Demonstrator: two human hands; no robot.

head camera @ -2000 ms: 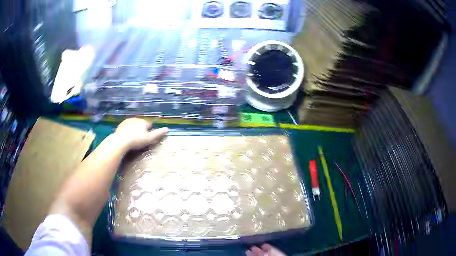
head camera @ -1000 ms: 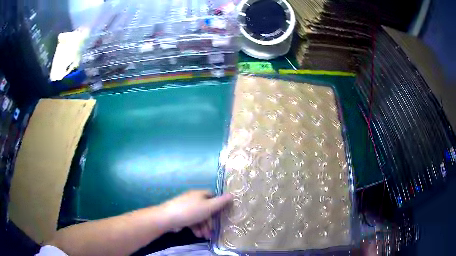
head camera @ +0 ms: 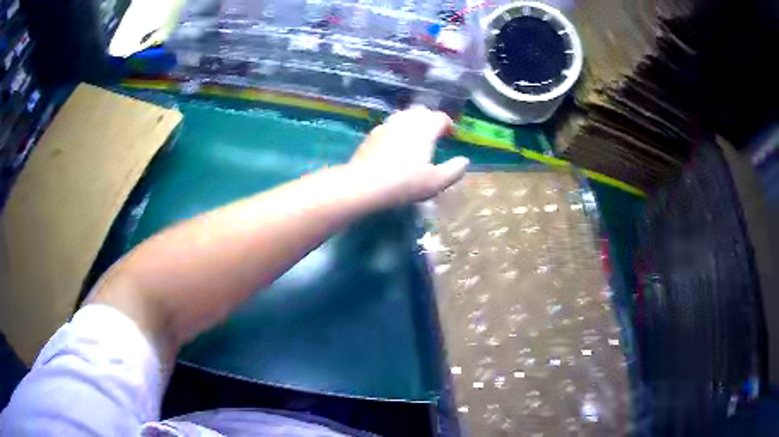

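A clear blister tray over tan card (head camera: 530, 299) lies lengthwise on the right part of the green mat. Its pockets look empty, though glare and blur hide detail. My left hand (head camera: 406, 158) reaches across the mat to the tray's far left corner, fingers and thumb apart. It seems to hold nothing; I cannot tell whether it touches the tray edge. My right hand is not in view.
Packed clear trays (head camera: 325, 51) stand at the back. A white round unit (head camera: 528, 60) is behind the tray. Brown cardboard (head camera: 623, 136) is stacked back right, dark tray edges (head camera: 700, 282) rise at right. A cardboard sheet (head camera: 81, 196) lies left.
The tray was turned from crosswise to lengthwise and moved right. My left hand has gone from its near left edge to its far left corner. My right hand has left the view.
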